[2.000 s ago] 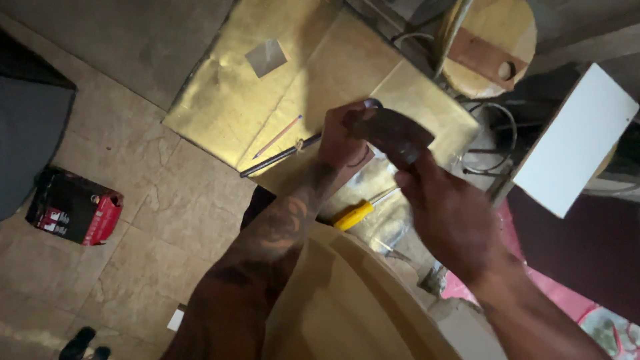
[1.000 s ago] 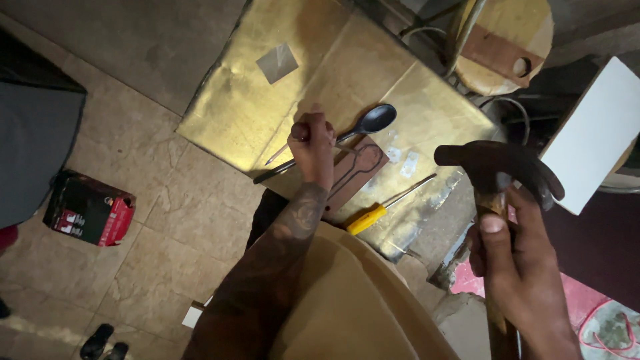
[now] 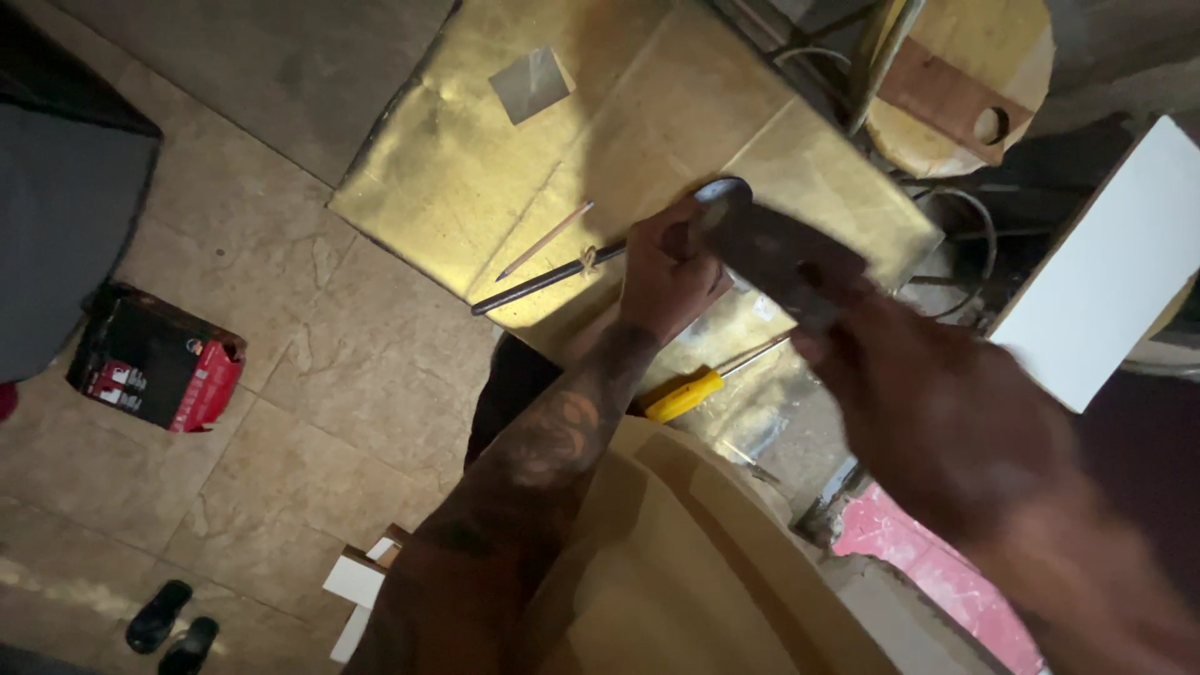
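Note:
My right hand (image 3: 928,403) is shut on a claw hammer (image 3: 778,253), blurred, its head over the fingers of my left hand (image 3: 670,272). The left hand is at the wooden piece on the gold-coloured sheet (image 3: 450,169); its fingertips and anything between them are hidden behind the hammer. A dark spoon (image 3: 544,286) lies partly under the left hand, its bowl showing beyond. Left of the hand lies a pencil (image 3: 546,241). Nearer me is a screwdriver with a yellow handle (image 3: 684,396). A small square piece (image 3: 530,85) lies farther up the sheet.
A round wooden stool top (image 3: 1012,47) holds a brown board with a hole (image 3: 947,98). At the right leans a white panel (image 3: 1102,267). On the tiled floor are a black and red box (image 3: 159,361) and dark slippers (image 3: 159,616).
One second ago the hammer was raised at the right, and the wooden piece with its drawn outline showed beside my left hand. The hammer has since come left and over that hand.

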